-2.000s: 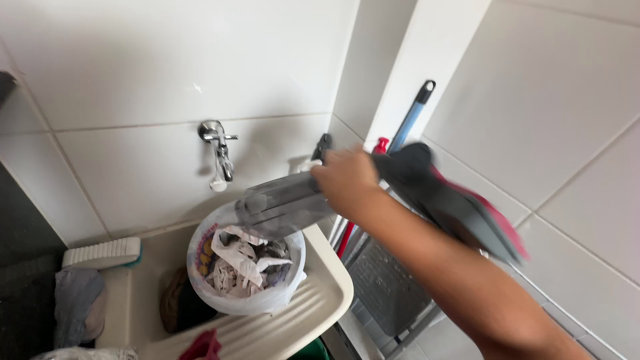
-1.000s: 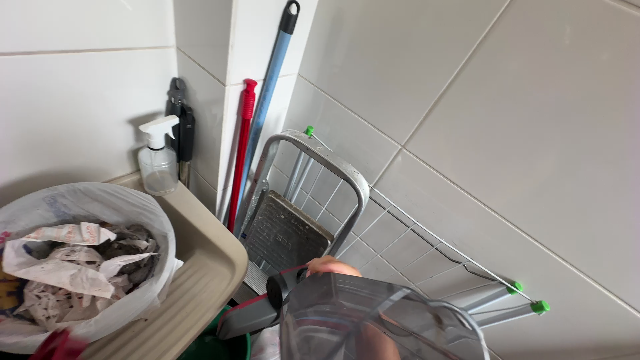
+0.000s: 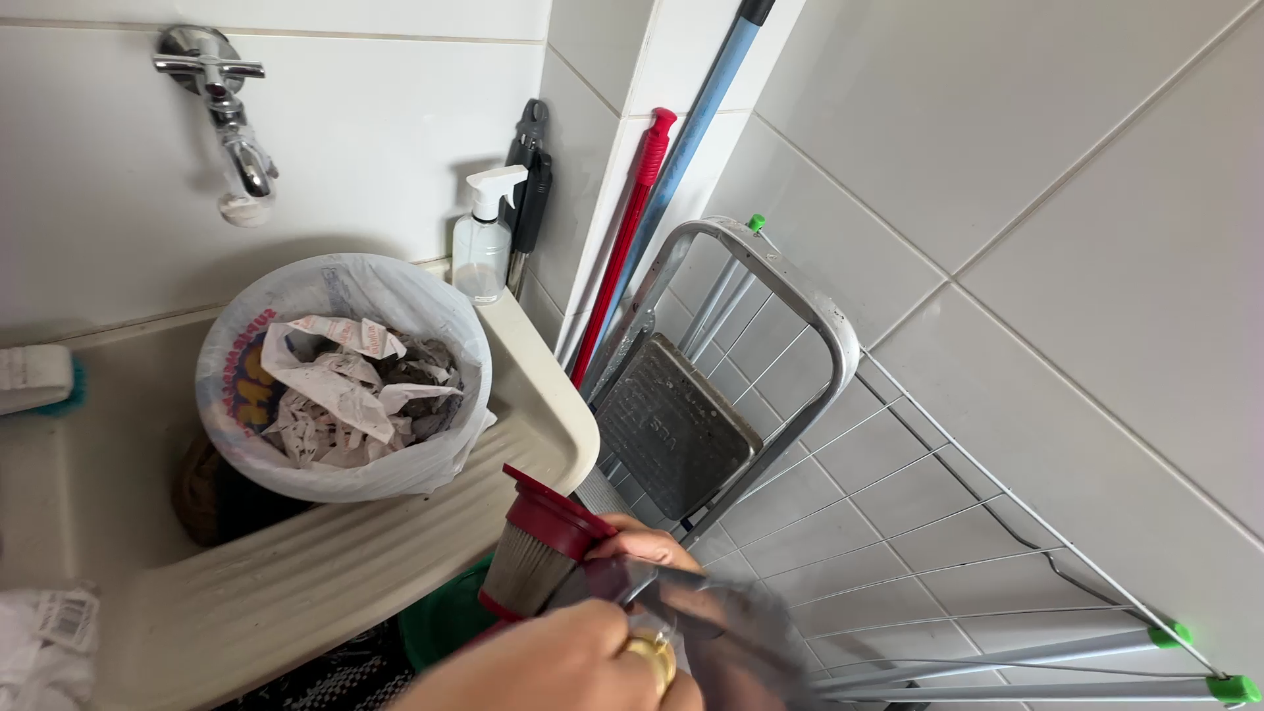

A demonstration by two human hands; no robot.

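A handheld vacuum's pleated filter with a red rim [image 3: 553,533] is tilted beside the laundry sink's edge. The fingers of my right hand [image 3: 647,543] grip its rim; the rest of that hand is hidden behind a blurred, clear grey plastic dust container [image 3: 731,622]. From the bottom edge comes my left hand [image 3: 573,662], wearing a gold-coloured ring, its fingers closed on the near part of the container. To the left, a round bin lined with a white plastic bag [image 3: 464,395] holds crumpled paper and grey debris.
The laundry sink [image 3: 395,583] has a ribbed slope, with a spray bottle [image 3: 481,242], a brush [image 3: 39,380] and a wall tap [image 3: 232,128] around it. A green container [image 3: 444,612] sits below. A folding step stool [image 3: 681,425] and wire drying rack [image 3: 918,474] stand right.
The grey and red vacuum part seen near my hand earlier is no longer plainly visible. The red-rimmed filter now shows in my right fingers, and my left hand has come into view.
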